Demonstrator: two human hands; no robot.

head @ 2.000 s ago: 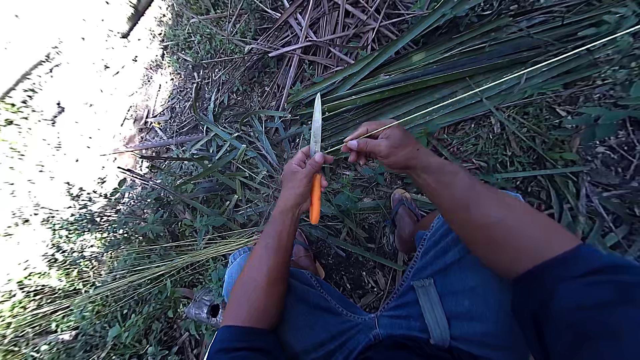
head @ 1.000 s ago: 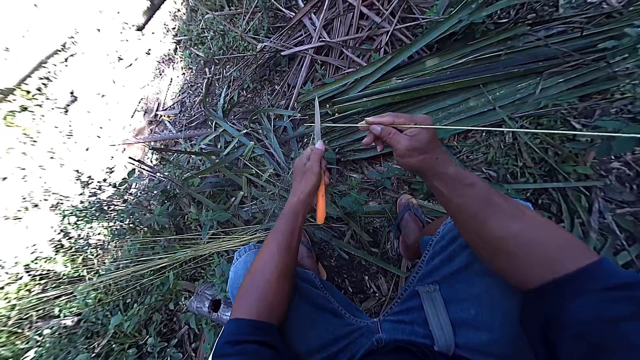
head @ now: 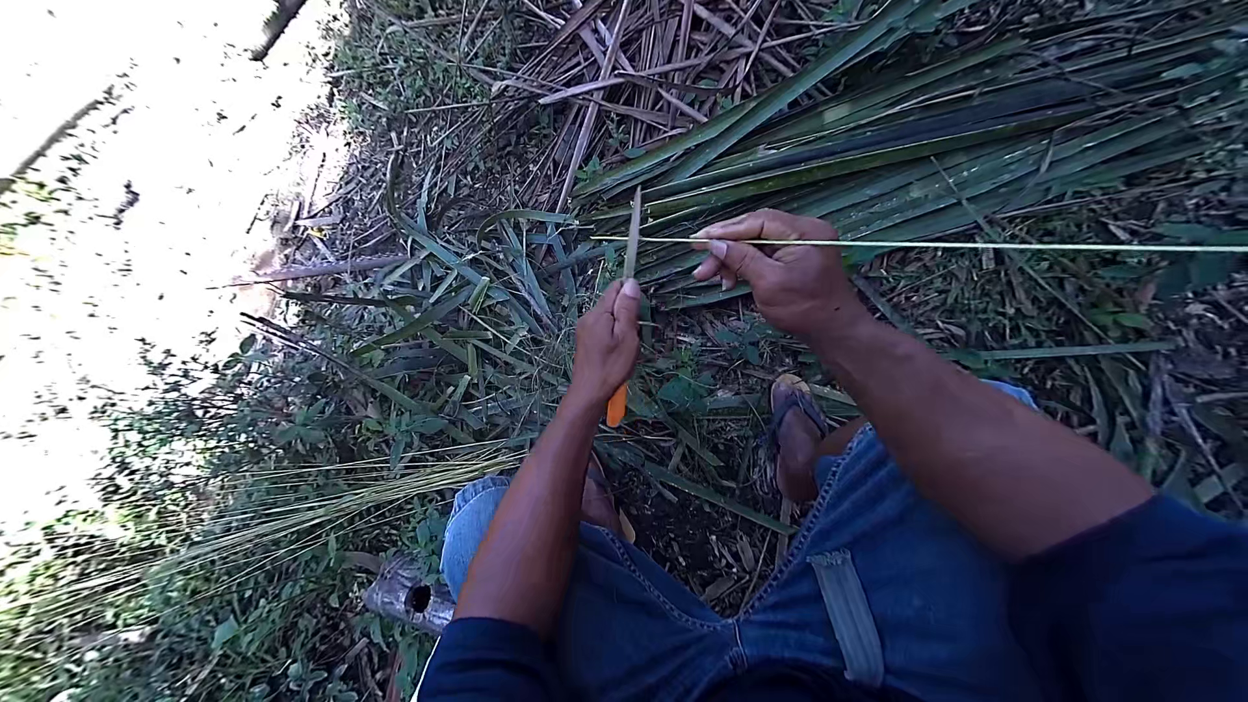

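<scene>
My left hand (head: 606, 341) is closed around the orange handle of a knife (head: 634, 234), whose blade points away from me with its thumb side up near the blade's base. My right hand (head: 780, 263) pinches a thin, pale green leaf rib (head: 1024, 245) between thumb and fingers. The rib runs nearly level from the right edge of the view, through my right hand, to a short end just left of the blade. It crosses the blade about midway; whether the two touch, I cannot tell.
Long green palm leaf strips (head: 877, 156) lie beyond my right hand, with dry brown stalks (head: 673, 49) behind them. A bundle of thin ribs (head: 390, 492) lies at the left beside my knee, near a hollow grey piece (head: 405, 592). My sandalled feet (head: 798, 429) stand below.
Two seconds ago the rib slanted up to the right and my hands were close together. My right hand has since drawn away to the right of the knife, and the rib lies nearly level.
</scene>
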